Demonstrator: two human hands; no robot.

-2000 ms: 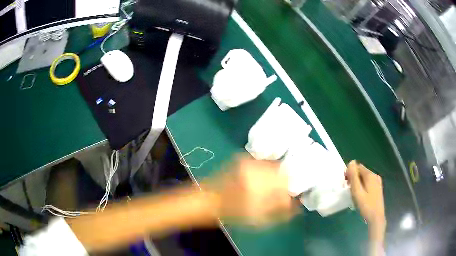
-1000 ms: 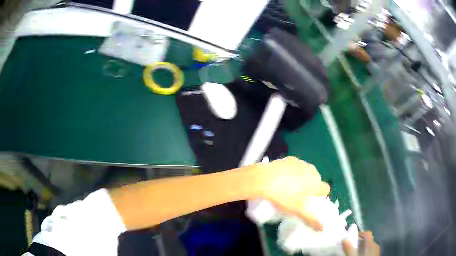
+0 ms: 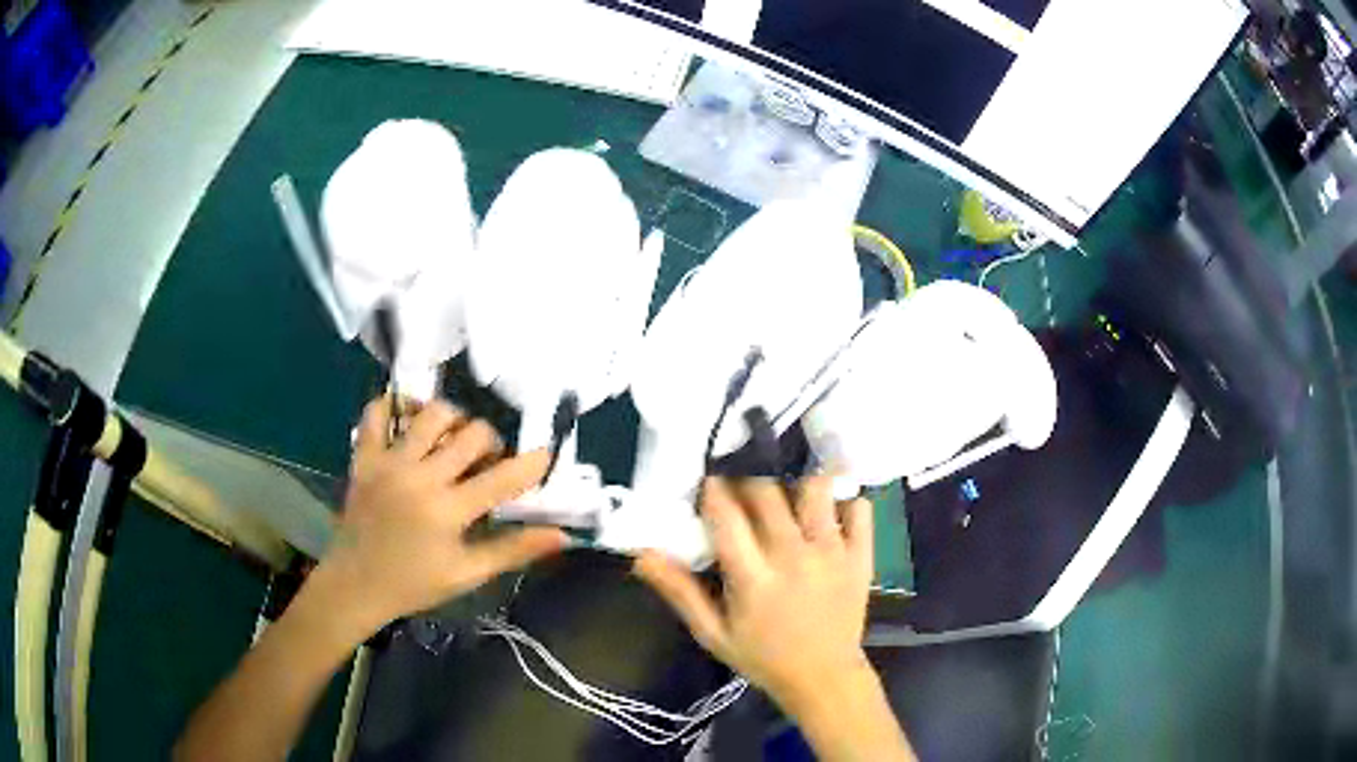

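Note:
Several white PTZ cameras stand side by side on the green bench: one at the left (image 3: 395, 223), one beside it (image 3: 551, 276), a blurred one in the middle (image 3: 774, 298) and one at the right (image 3: 953, 372). Black pigtail leads hang from their bases. My left hand (image 3: 439, 514) grips the base parts of the two left cameras. My right hand (image 3: 781, 573) grips the bases of the two right cameras, by a black connector (image 3: 752, 442). The fingertips are partly hidden behind the bases.
A monitor (image 3: 893, 90) and a white keyboard (image 3: 491, 45) are at the back. A clear bag (image 3: 759, 134) and yellow tape roll (image 3: 887, 256) lie behind the cameras. White cables (image 3: 595, 700) hang below the edge. Cream pipe racking (image 3: 37, 581) is at left.
The cameras have moved from the right side of the bench to the bench in front of the monitor. Both hands have moved left with them, and the view has turned left.

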